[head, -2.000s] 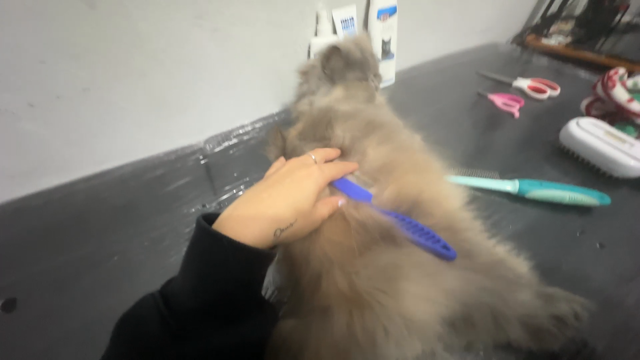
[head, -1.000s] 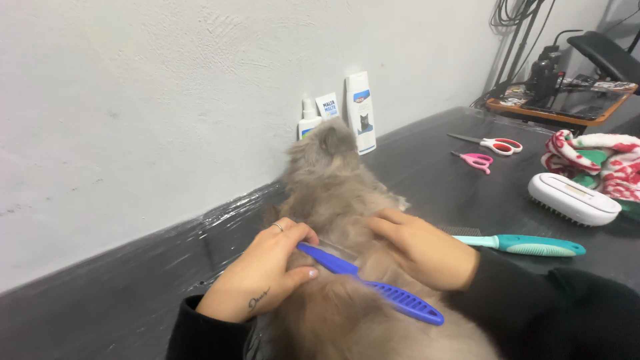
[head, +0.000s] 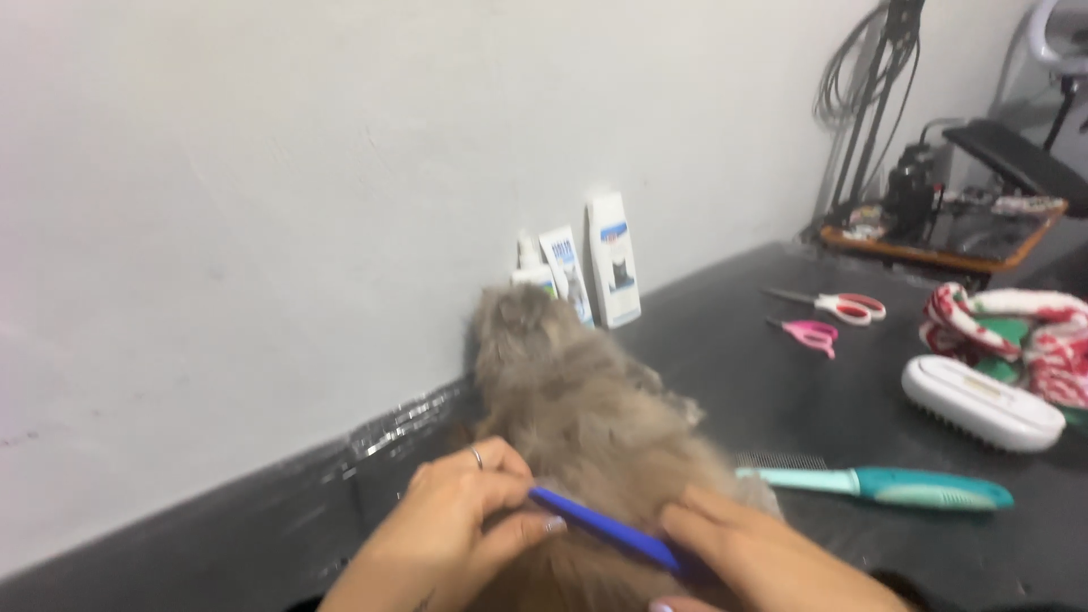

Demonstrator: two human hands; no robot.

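A long-haired grey-brown cat (head: 586, 408) lies on a black-covered table, its head toward the wall. Across its back lies a blue plastic comb (head: 603, 527). My left hand (head: 459, 518) pinches one end of the comb between thumb and fingers. At the comb's other end is my right hand (head: 748, 552), its fingers curled around that end and against the fur; the comb's teeth are hidden. A teal-handled metal comb (head: 926, 489) rests on the table just right of the cat.
White bottles, one a Trixie bottle (head: 614, 259), and a tube (head: 565, 268) stand against the wall (head: 255, 212). Red-handled scissors (head: 850, 308), pink scissors (head: 812, 336), a white brush (head: 982, 404) and a red-and-white fabric (head: 1054, 319) lie right. Behind stands an orange-edged table (head: 918, 251).
My right hand, out of view two seconds ago and on the fur one second ago, is now at the far end of the blue comb. My left hand keeps its hold.
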